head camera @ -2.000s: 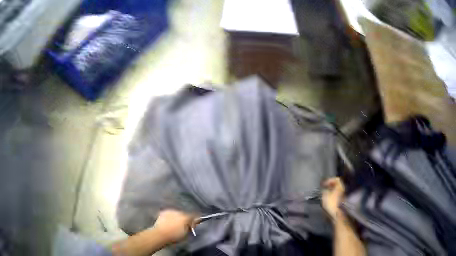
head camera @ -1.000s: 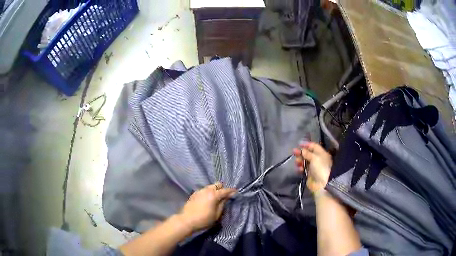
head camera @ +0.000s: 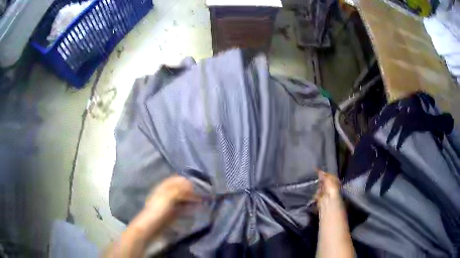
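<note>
A bundle of grey fine-striped garments (head camera: 227, 116) lies across my lap, gathered tight at a narrow dark and white cloth strip (head camera: 295, 186) tied or looped around it. Dark cloth shows at its lower end. My left hand (head camera: 174, 195) is at the left of the gather, blurred, with fingers closed at the strip's left side; the strip's end there is hard to see. My right hand (head camera: 328, 186) is at the right, pinching the strip, which is stretched between the hand and the gather.
A blue slatted crate (head camera: 98, 38) with white material stands on the pale floor at upper left. A brown box-like piece with a white top (head camera: 242, 27) is ahead. More grey and dark garments (head camera: 403, 166) lie at right, below a brown board (head camera: 403, 55).
My left hand has moved left, away from the gather. My right hand has moved lower, and the strip at right is now stretched nearly level. The view has shifted slightly.
</note>
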